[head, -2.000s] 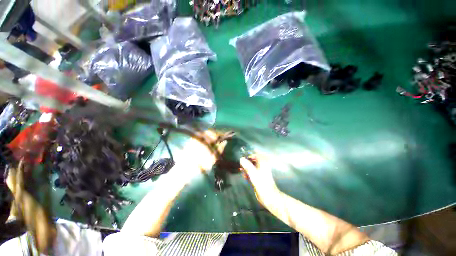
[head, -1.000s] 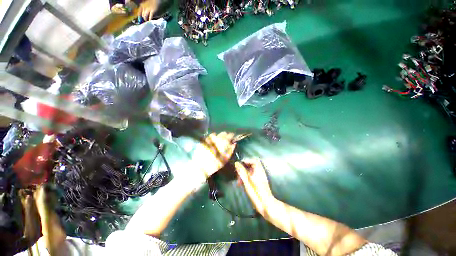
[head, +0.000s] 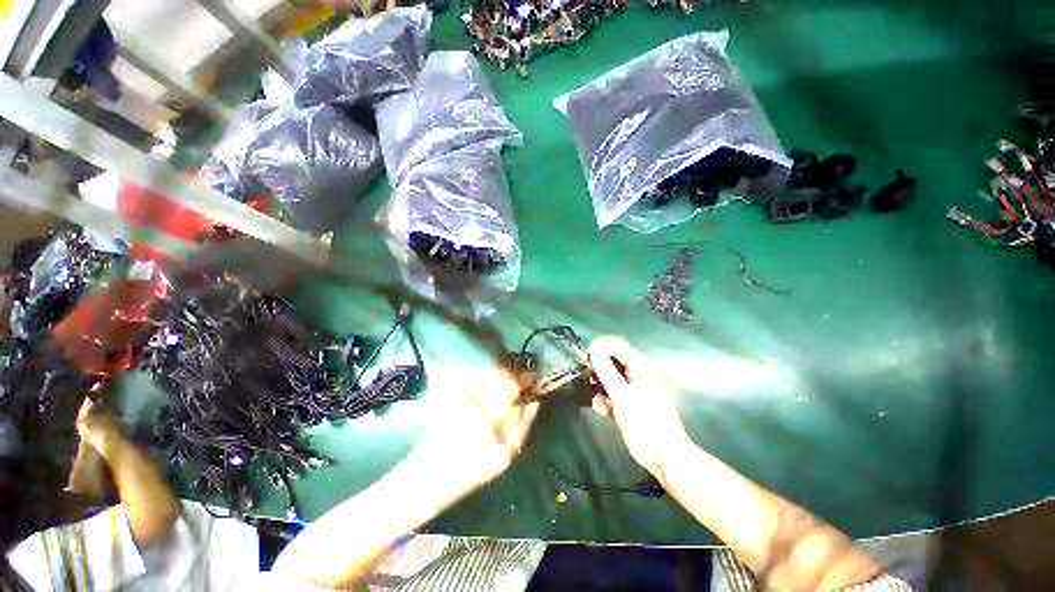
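Observation:
My left hand point(head: 492, 407) is closed around a thin tool with a pale tip point(head: 558, 382), pointing right toward my other hand. My right hand point(head: 625, 387) pinches a small dark piece at its fingertips, too small to tell apart. A thin black cable point(head: 546, 335) loops up between the two hands. More dark cable point(head: 613, 488) lies on the table below them, partly in shadow. The left hand is overexposed, so its fingers are hard to separate.
Clear bags of black parts point(head: 451, 174) stand ahead, another point(head: 683, 127) spilling black housings point(head: 816, 191). Tiny dark pieces point(head: 671, 289) lie mid-table. A black cable heap point(head: 237, 387) and red bag point(head: 110, 324) are left, near another person's arm point(head: 133, 463). Wired assemblies point(head: 1018, 197) lie right.
The view has shifted, moving the bags rightward in the picture. The tool now points at the right hand's fingertips, and a cable loop shows above them. The other person's arm at left has moved.

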